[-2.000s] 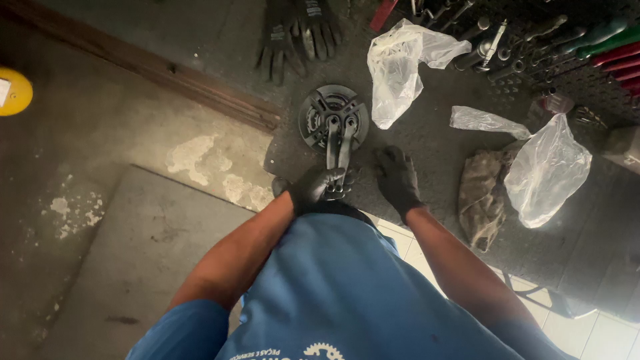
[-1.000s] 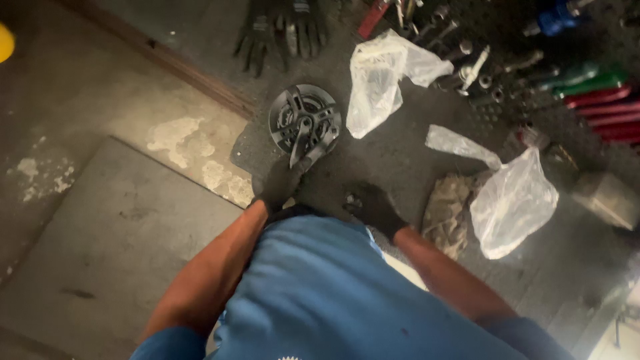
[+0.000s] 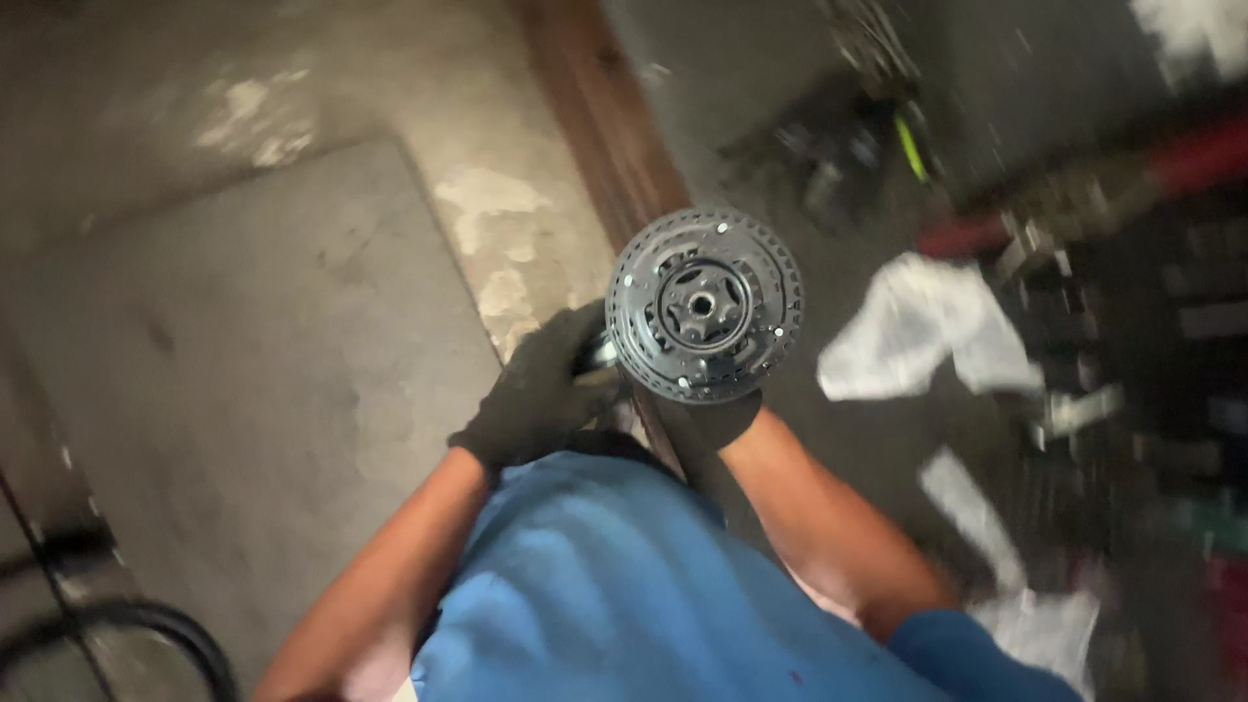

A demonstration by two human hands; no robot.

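A bicycle crankset with black chainrings is held up in front of my body, its toothed back face and square centre hole turned toward the camera. My left hand, in a dark work glove, grips a metal arm at the chainrings' left edge. Behind and below the rings is my right hand, also gloved; its fingers are hidden by the rings, so its hold on them is not visible.
A dark workbench with a brown wooden edge runs along the right. On it lie a clear plastic bag, another bag, blurred dark gloves and tools. A flat grey sheet covers floor at left; part of a bicycle wheel shows lower left.
The crankset, on the bench in the earlier frames, is now lifted and its back face shows. My right hand has come from beside it to behind the rings. The view has swung left.
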